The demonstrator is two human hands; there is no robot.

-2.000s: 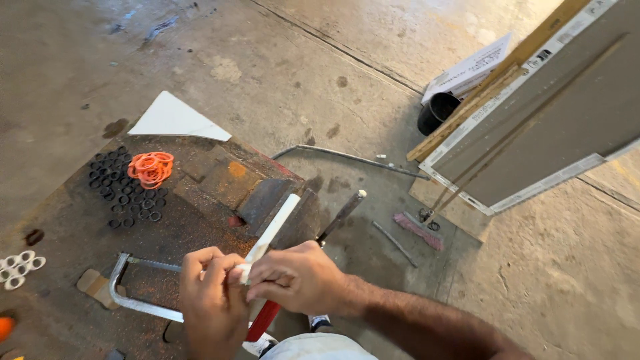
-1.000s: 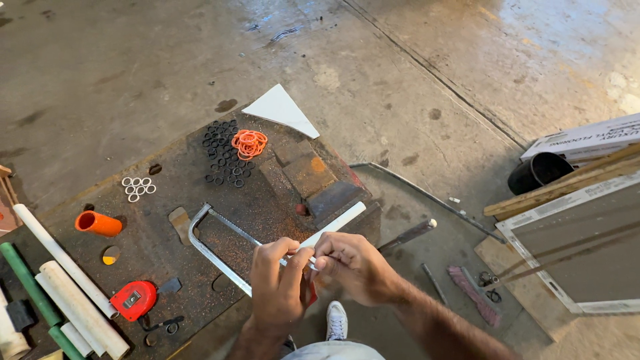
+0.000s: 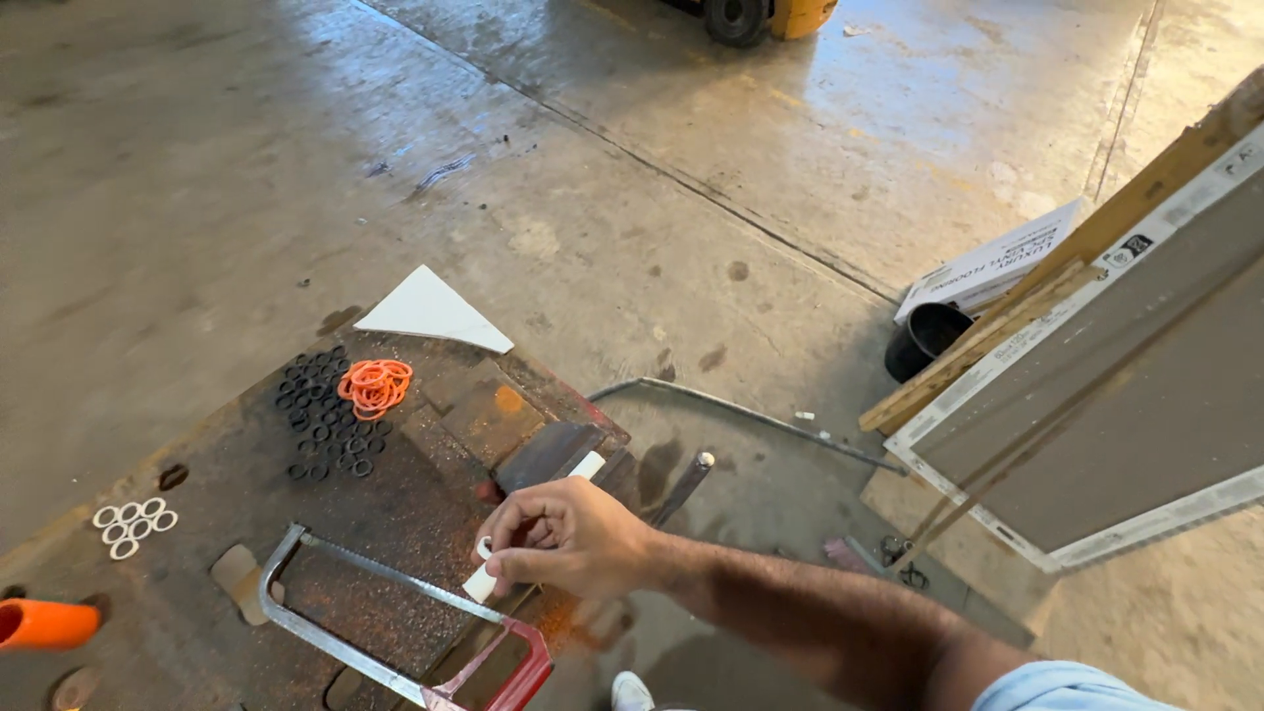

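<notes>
My right hand (image 3: 573,538) pinches a small white plastic ring (image 3: 484,549) between thumb and fingers. It is over a white plastic pipe (image 3: 481,585), whose middle it hides; the pipe's far end shows beside the dark metal vise jaw (image 3: 553,452). Below and left of the hand, a hacksaw with a red handle (image 3: 527,671) lies on the steel bench (image 3: 242,444). Several white rings (image 3: 130,511) are grouped at the left, with black rings (image 3: 321,410) and a pile of orange rings (image 3: 375,387) farther back. My left hand is out of view.
An orange pipe piece (image 3: 47,624) is at the lower left. A white triangular sheet (image 3: 434,314) lies at the bench's far edge. Right of the bench are a vise handle (image 3: 684,488), a bent rod on the floor, a black bucket (image 3: 923,341) and a leaning framed panel (image 3: 1106,395).
My left hand has left the view; earlier both hands were together over the bench. My right hand now has the white ring beside the pipe. The view has shifted.
</notes>
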